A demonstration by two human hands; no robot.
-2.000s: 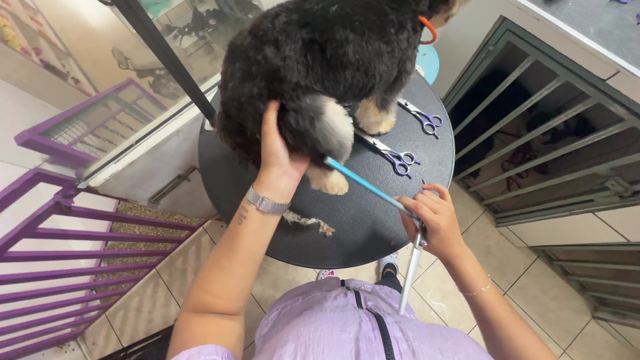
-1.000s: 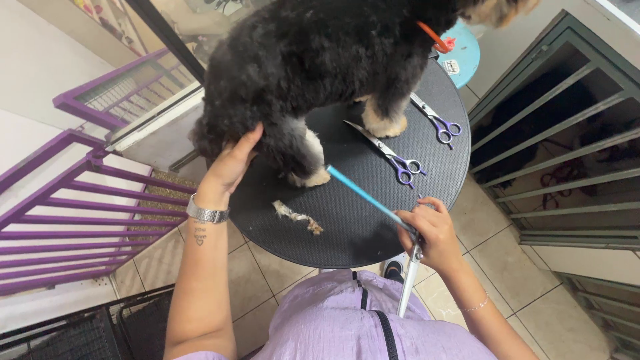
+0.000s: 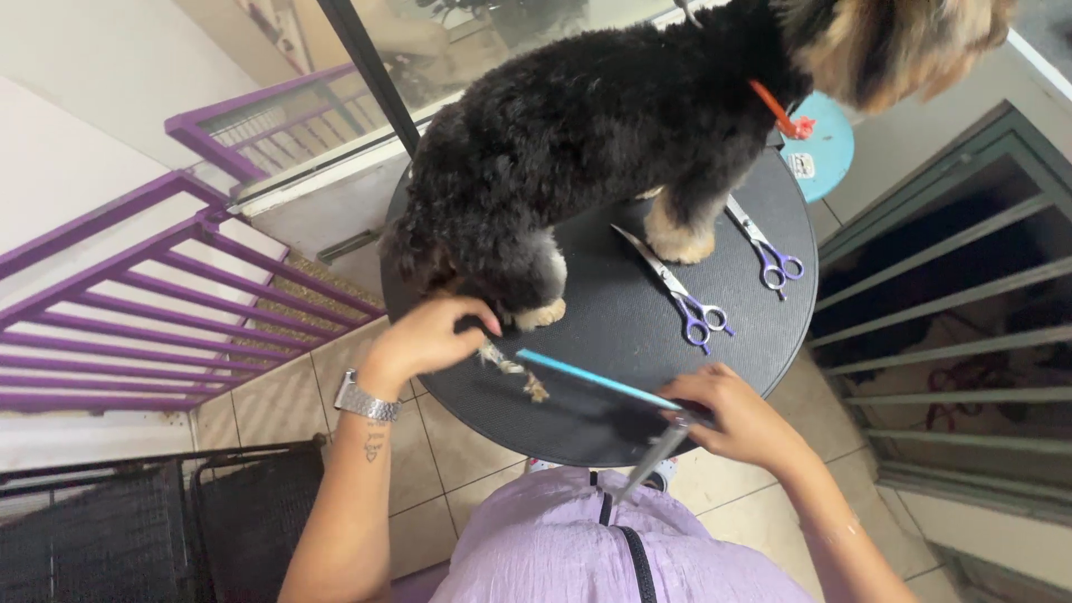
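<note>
A black dog with tan paws (image 3: 586,126) stands on a round black grooming table (image 3: 603,419), an orange band (image 3: 772,109) at its neck. My left hand (image 3: 435,335), wearing a metal-banded watch, is beside the dog's rear end with fingers bent and nothing seen in it; whether it touches the fur I cannot tell. My right hand (image 3: 724,410) holds a blue comb (image 3: 595,380) pointing left and grooming scissors (image 3: 651,461) whose blades point down toward my purple smock. Two pairs of purple-handled shears (image 3: 672,285) (image 3: 758,243) lie near the front paws. Loose fur (image 3: 515,368) lies below the hind paw.
Purple metal railings (image 3: 159,260) stand at left, beside a glass panel. A black post (image 3: 368,71) rises behind the table. Barred cage doors (image 3: 963,310) are at right. A round light-blue surface (image 3: 825,151) shows beyond the table. Black wire crates (image 3: 100,528) sit lower left.
My left hand has come off the dog's hindquarters, down toward the table edge. My right hand still holds the comb and scissors. The dog's head shows more fully at the upper right.
</note>
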